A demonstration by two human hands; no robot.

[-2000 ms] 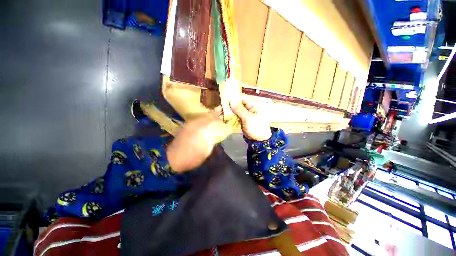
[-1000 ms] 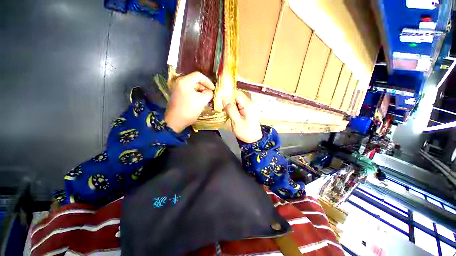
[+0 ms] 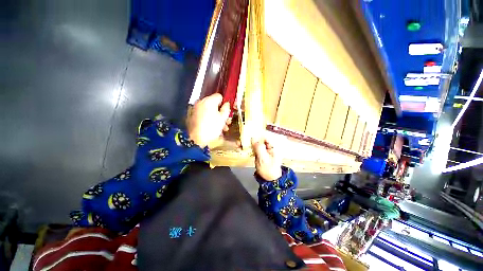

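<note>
The sheet stack (image 3: 328, 79) lies in front of me with its layered edge facing me. Yellowish and pale strips (image 3: 255, 69) run along its left part, beside a dark red layer (image 3: 235, 66). My left hand (image 3: 209, 123) is bare, with its fingers closed on the lower end of the dark red layer. My right hand (image 3: 268, 159) is bare and pinches the near end of the pale strips. The exact finger contact is partly lost in glare. A row of tan rectangles (image 3: 302, 90) divided by thin lines shows on the stack.
The blue press (image 3: 389, 47) with labels and buttons stands along the far right side of the stack. The pale board edge (image 3: 323, 165) runs below the stack. A blue bucket (image 3: 374, 165) is at the right corner. Blue containers (image 3: 164, 45) are at the upper left.
The view has shifted, so the stack sits lower. My left hand has gone from the yellowish strip end to the dark red layer, which now shows bright red. My right hand stays at the strip end.
</note>
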